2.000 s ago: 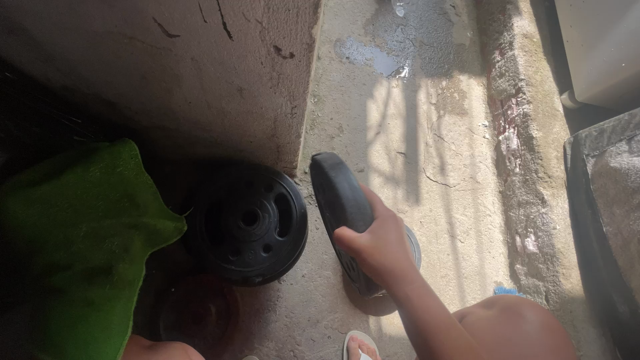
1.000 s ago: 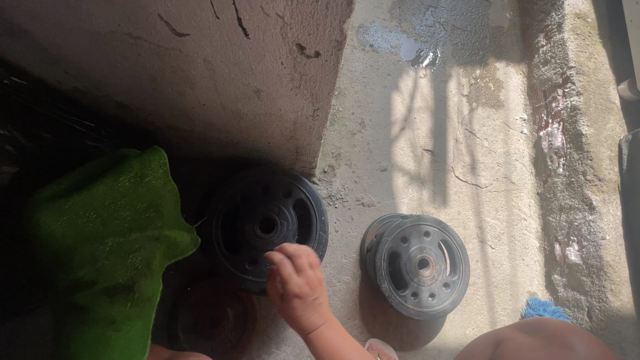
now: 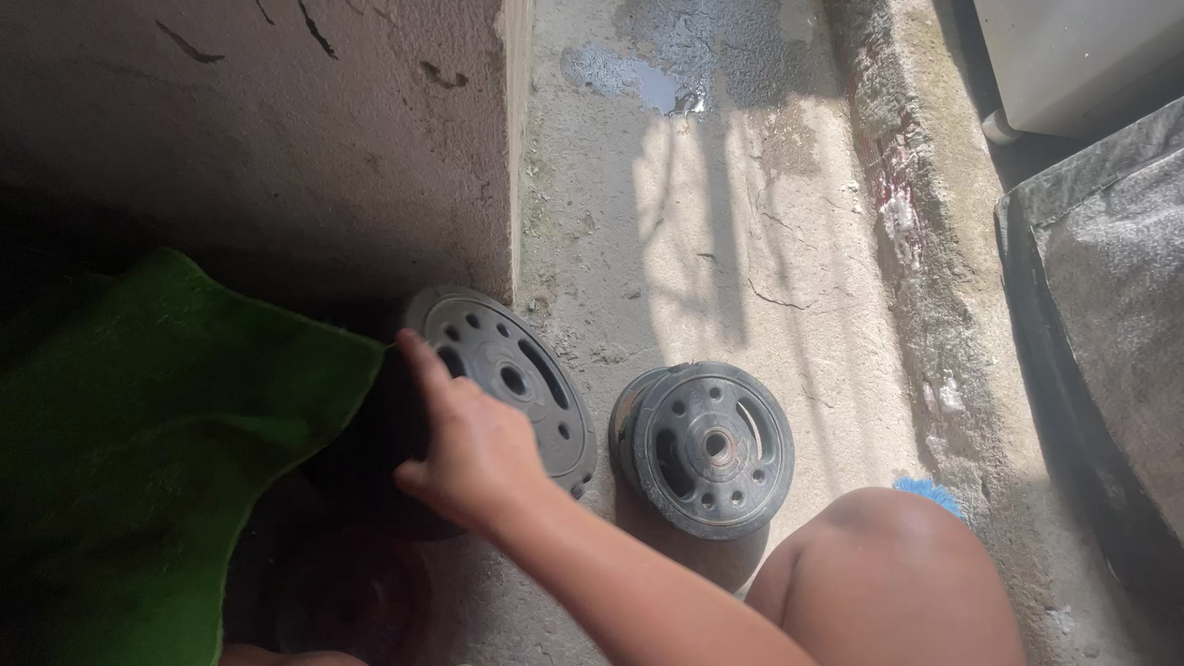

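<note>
My right hand (image 3: 476,439) is at the left-centre, over a black round weight plate (image 3: 546,393) with a centre hole, oval slots and small round holes. The plate is tilted, its left part behind my hand; the fingers are partly hidden and seem to grip it near a slot. Below it is a dark shape in shadow. To the right, a stack of similar black plates (image 3: 684,507) rests on the concrete floor in sunlight. A green cloth (image 3: 157,398) hangs at the left, its corner close to my index finger. My left hand is out of view.
A rough wall (image 3: 370,166) ends in a corner above the plates. Wet concrete floor (image 3: 675,55) lies at the top. A raised concrete ledge (image 3: 925,277) runs along the right, beside a grey covered object (image 3: 1119,268) and a pale container (image 3: 1091,55). Blue bristles (image 3: 930,495) show behind my knee.
Two seconds ago my right hand held a tilted plate at the right stack. It then moved left, apparently empty, to the left plates, where the upper plate is now tilted up.
</note>
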